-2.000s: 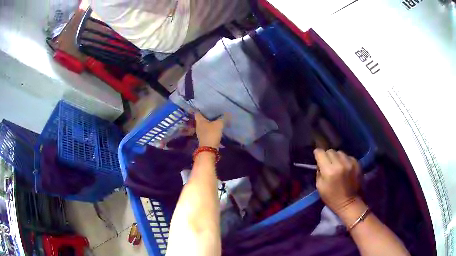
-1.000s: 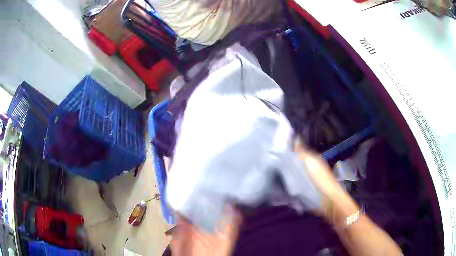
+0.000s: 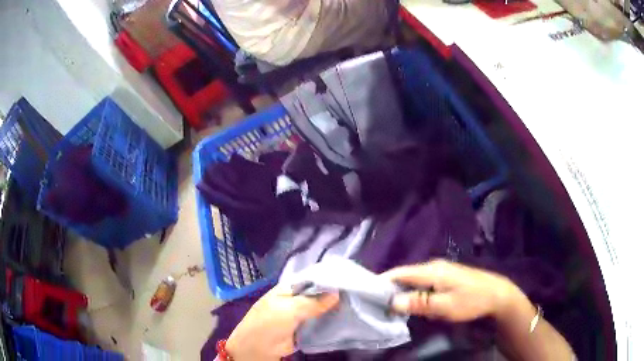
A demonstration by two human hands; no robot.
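Observation:
My left hand [image 3: 272, 317] holds the left side of a pale grey-lilac cloth [image 3: 353, 321] low in the middle of the view. My right hand [image 3: 459, 290] holds the cloth's right side, with a small dark thing, likely part of a tool, at its fingers. Dark purple cloth [image 3: 424, 229] with grey areas lies under the hands and over the blue crate [image 3: 205, 233]. The grey cloth [image 3: 371, 99] hangs at the crate's far side.
A white table [image 3: 537, 134] with a dark red edge curves along the right. Blue crates [image 3: 134, 166] with purple cloth stand on the floor at left. Red stools [image 3: 187, 81] are at upper left and lower left. A person in pale clothing [image 3: 282, 28] sits ahead. A small bottle-like item [image 3: 163, 294] lies on the floor.
The large grey cloth piece that was lifted and blurred is down, and the crate shows again. Both hands have come together on a smaller bunched portion of cloth nearer my lap.

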